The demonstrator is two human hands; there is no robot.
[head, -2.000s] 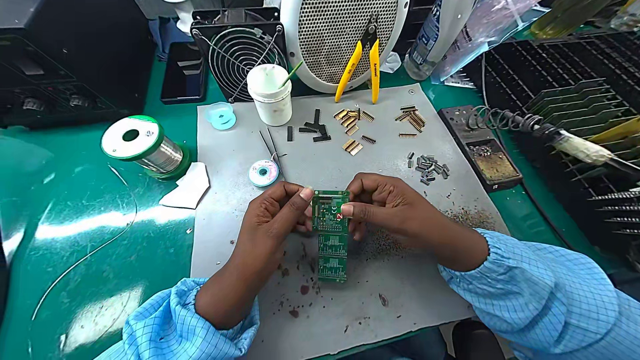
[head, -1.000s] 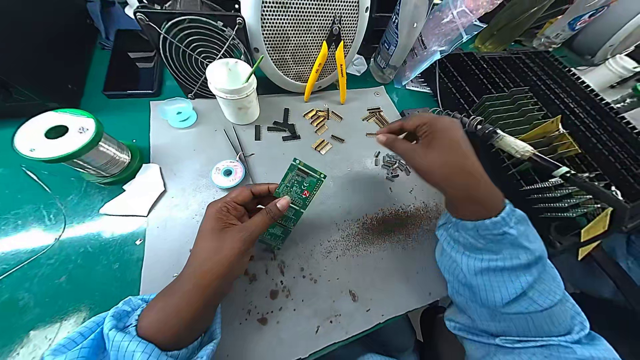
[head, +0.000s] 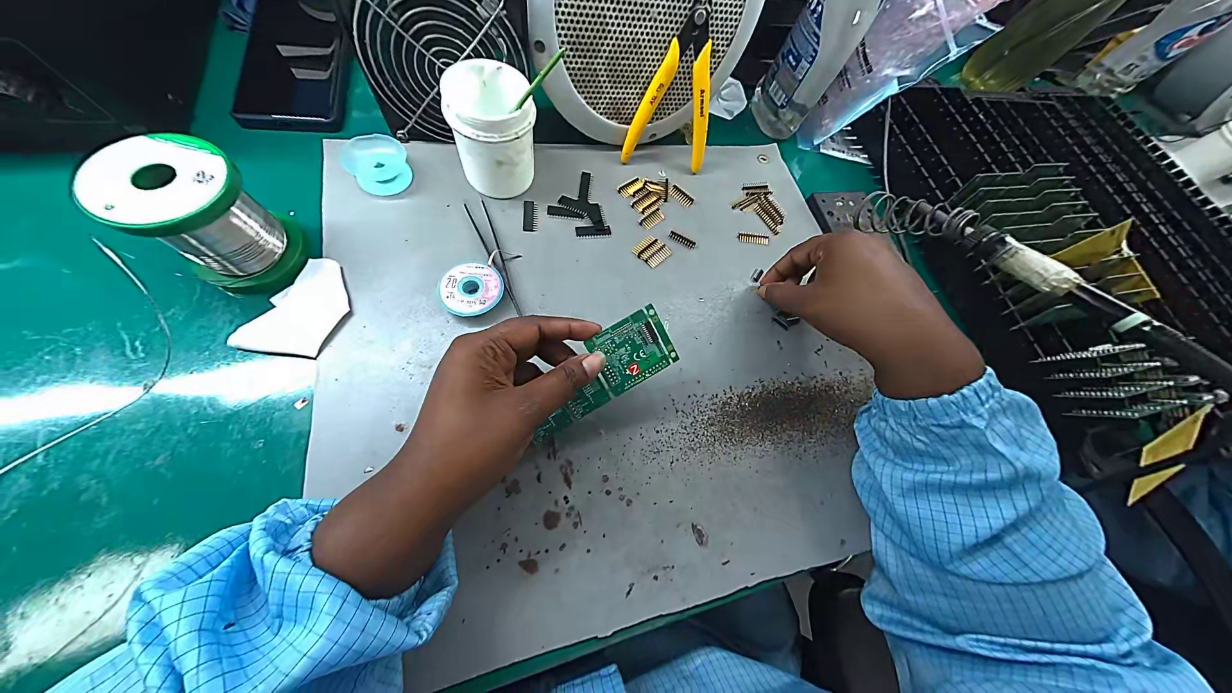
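Observation:
My left hand (head: 500, 385) holds a green printed circuit board (head: 630, 351) by its edge, tilted, over the grey mat. My right hand (head: 847, 298) is at the small dark components (head: 785, 320) on the mat's right side, thumb and forefinger pinched together at one small piece (head: 757, 276); whether it is gripped cannot be told. Gold pin headers (head: 651, 200) lie in loose groups beyond the board, with more pin headers (head: 760, 206) farther right. Black header strips (head: 580, 212) lie left of them. Tweezers (head: 493, 252) rest beside a small spool of desoldering braid (head: 471, 289).
A solder wire reel (head: 183, 207) stands left of the grey mat (head: 597, 568). Yellow-handled cutters (head: 669, 91) lean on a round grille behind a white jar (head: 489, 135). At right, a soldering iron (head: 1035, 265) crosses in front of a black rack (head: 1020, 135) holding boards.
Two seconds ago both hands held the board. My right hand let go and moved away to the right, to the small components. My left hand keeps the board, now tilted. The view has shifted.

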